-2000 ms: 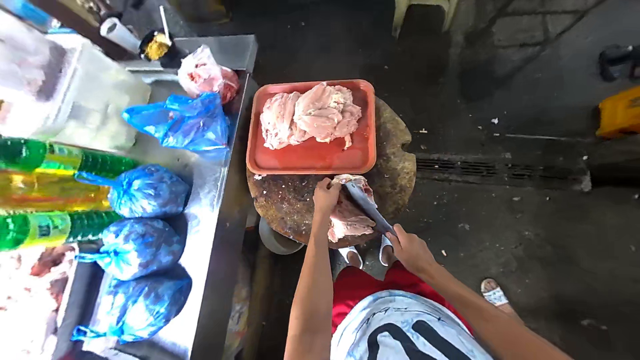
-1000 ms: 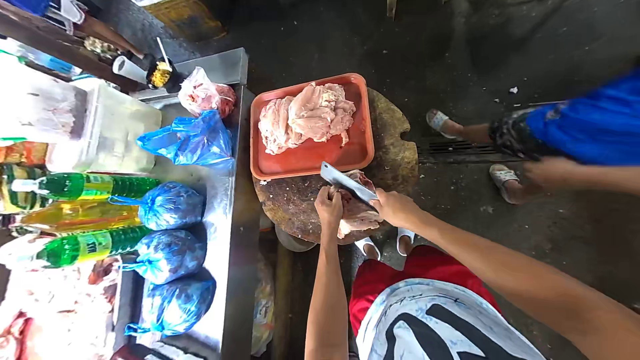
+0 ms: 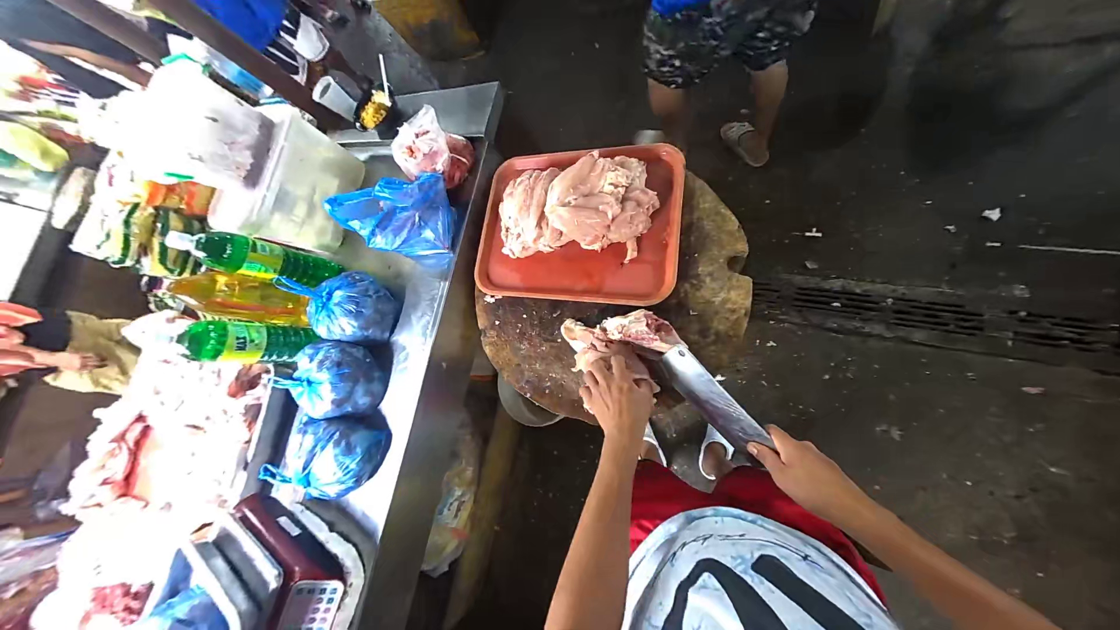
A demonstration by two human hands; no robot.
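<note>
My right hand (image 3: 801,468) grips the handle end of a cleaver (image 3: 710,398), whose blade reaches up and left to the raw meat. My left hand (image 3: 618,392) rests on a pale piece of raw chicken (image 3: 602,347) and presses it down. Beside it, at the tip of the blade, lies a redder piece with bone (image 3: 643,327). Both lie on a round wooden chopping block (image 3: 534,346). An orange-red plastic tray (image 3: 577,291) holding a pile of raw chicken meat (image 3: 582,206) sits on the block's far part.
A metal counter (image 3: 420,328) on the left bears tied blue plastic bags (image 3: 352,306), green bottles (image 3: 262,256), a clear plastic container (image 3: 302,188) and a weighing scale (image 3: 293,560). A person in patterned shorts (image 3: 709,39) stands beyond the block. A drain grate (image 3: 919,311) runs along the floor at right.
The cleaver and my right hand have moved lower right, away from my left hand. The meat now shows as separate pieces. The passer-by at right is now beyond the tray.
</note>
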